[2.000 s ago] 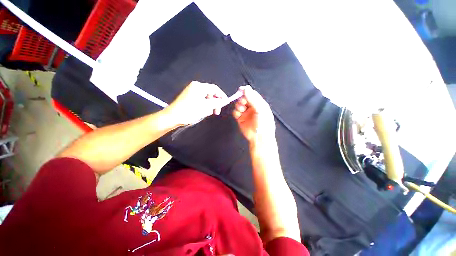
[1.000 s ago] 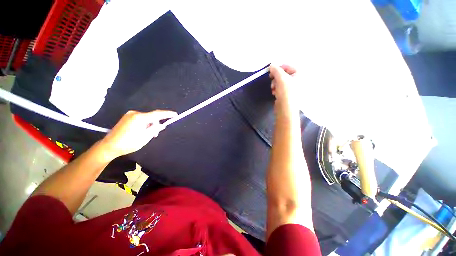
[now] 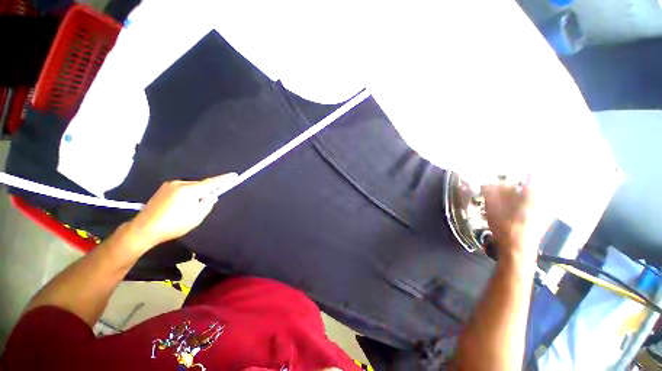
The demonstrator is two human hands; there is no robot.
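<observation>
A dark garment panel [image 3: 290, 196] with long seams lies over the white table. A narrow white tape [image 3: 297, 139] runs straight across it, from my left hand up to the corner beside the curved cut edge. My left hand [image 3: 181, 206] pinches the tape over the panel's left part, and the loose tape trails off to the left. My right hand [image 3: 508, 210] is closed around the handle of the steam iron [image 3: 462, 210] at the right. The iron's silver front shows at the panel's right edge; its handle is mostly hidden by my hand.
A red crate [image 3: 76, 58] stands at the upper left beyond the white table [image 3: 464, 80]. Dark cloth hangs at the left over a red edge. A dark cable and a yellowish hose [image 3: 602, 283] run from the iron to the lower right, over light blue cloth [image 3: 591, 319].
My right hand has let go of the tape's far end and moved right and down onto the iron's handle. The tape, first short between my hands, now stretches across the panel. The view has shifted.
</observation>
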